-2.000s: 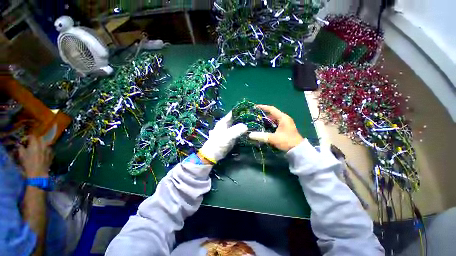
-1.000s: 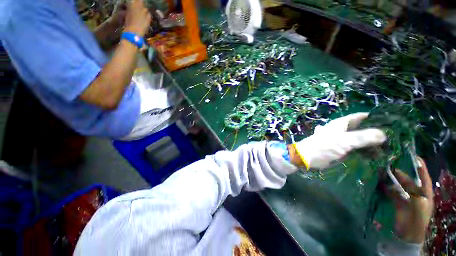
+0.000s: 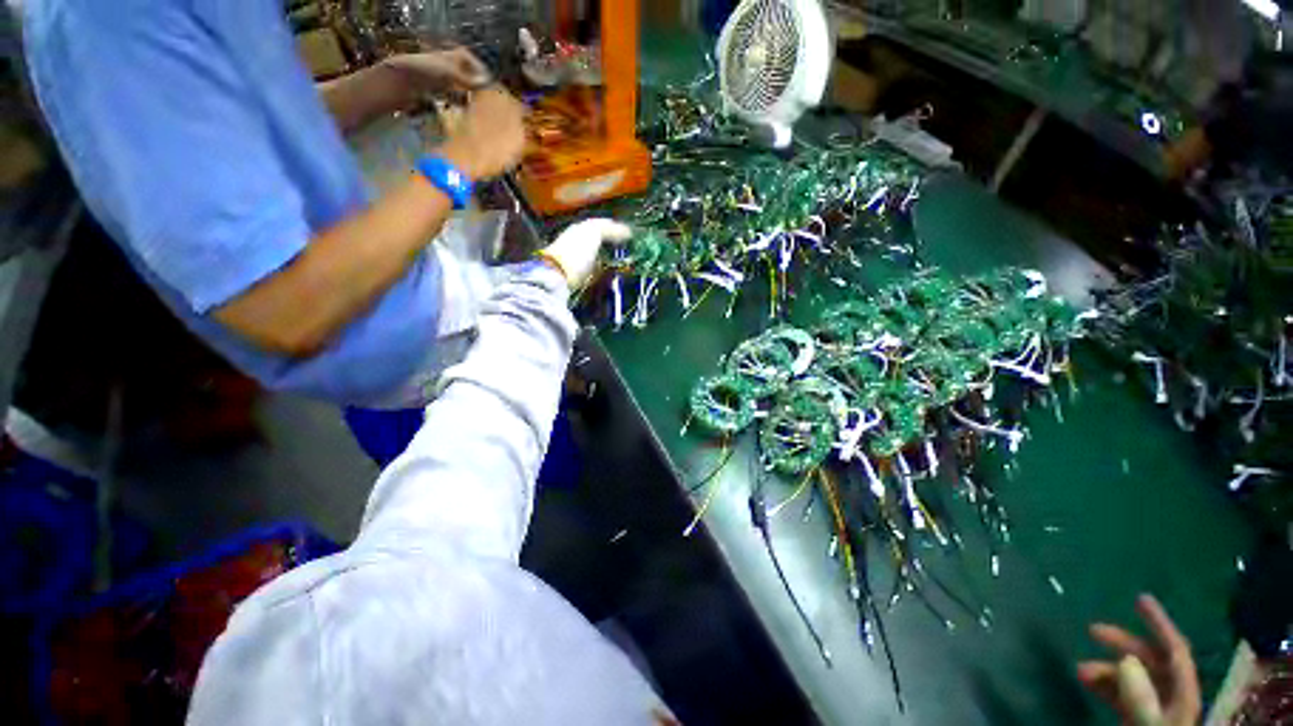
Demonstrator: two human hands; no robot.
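Note:
My left hand (image 3: 584, 248), in a white knit glove, is stretched out to the near left end of the far group of green ring units (image 3: 773, 213). Its fingers meet a unit there; whether they grip it cannot be told. A nearer group of overlapping ring units (image 3: 908, 376) lies mid-bench, with white, yellow and black leads hanging towards the front edge. My right hand (image 3: 1149, 669) is low at the right, cut off by the bottom edge, with fingers apart and nothing seen in it.
A co-worker's blue-shirted arm (image 3: 340, 284) is at the left, beside an orange bench tool (image 3: 589, 177). A white fan (image 3: 773, 64) stands behind the far group. More wired units (image 3: 1219, 326) are piled at the right on the green mat.
The view has swung left. The ring unit between my hands is no longer there. My left hand has moved to the far group; my right hand has come away with fingers spread.

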